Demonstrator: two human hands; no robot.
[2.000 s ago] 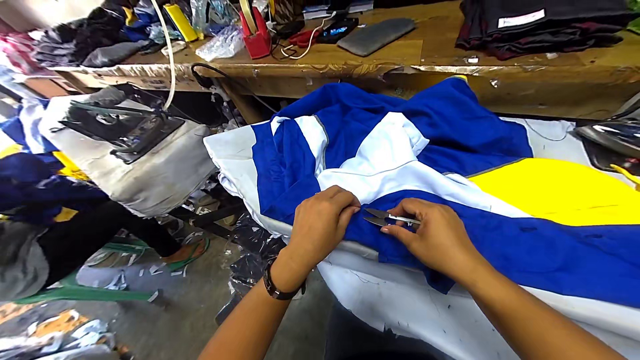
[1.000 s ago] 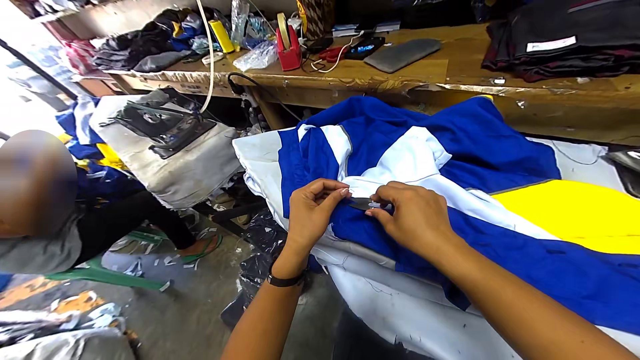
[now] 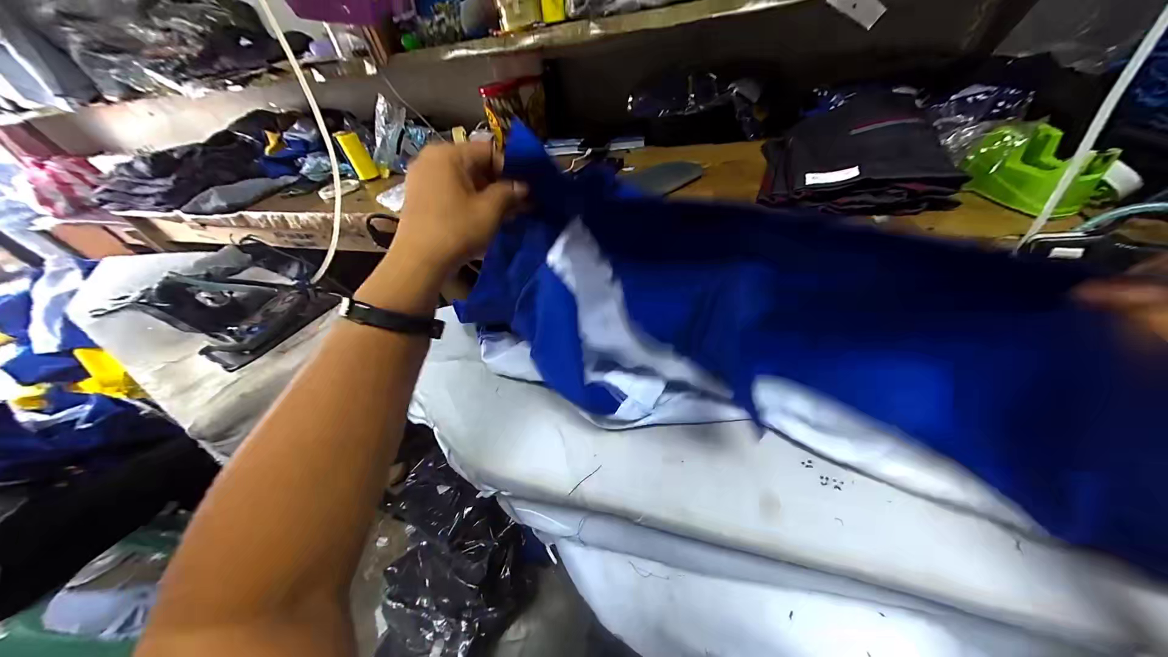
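Note:
A blue and white cloth garment [image 3: 821,319] is stretched in the air across the view, blurred by motion. My left hand [image 3: 461,201], with a black band on the wrist, pinches its upper left corner. At the right edge my right hand [image 3: 1131,297] is blurred and partly cut off; it lies against the garment's right part, and its grip is unclear. Beneath the cloth is a padded board with a white cover [image 3: 657,484], part of which the garment hides. The thread snips do not show.
Behind stands a wooden table [image 3: 721,182] with folded dark clothes [image 3: 867,155], a bright green plastic object [image 3: 1040,169] and a yellow spool [image 3: 356,155]. An iron [image 3: 265,310] rests on another padded board at left. White cords hang at both sides. Black plastic [image 3: 447,566] lies below.
The garment lay on the padded board and is now lifted and spread. My hands, which were close together at the snips, have moved far apart. The view has shifted.

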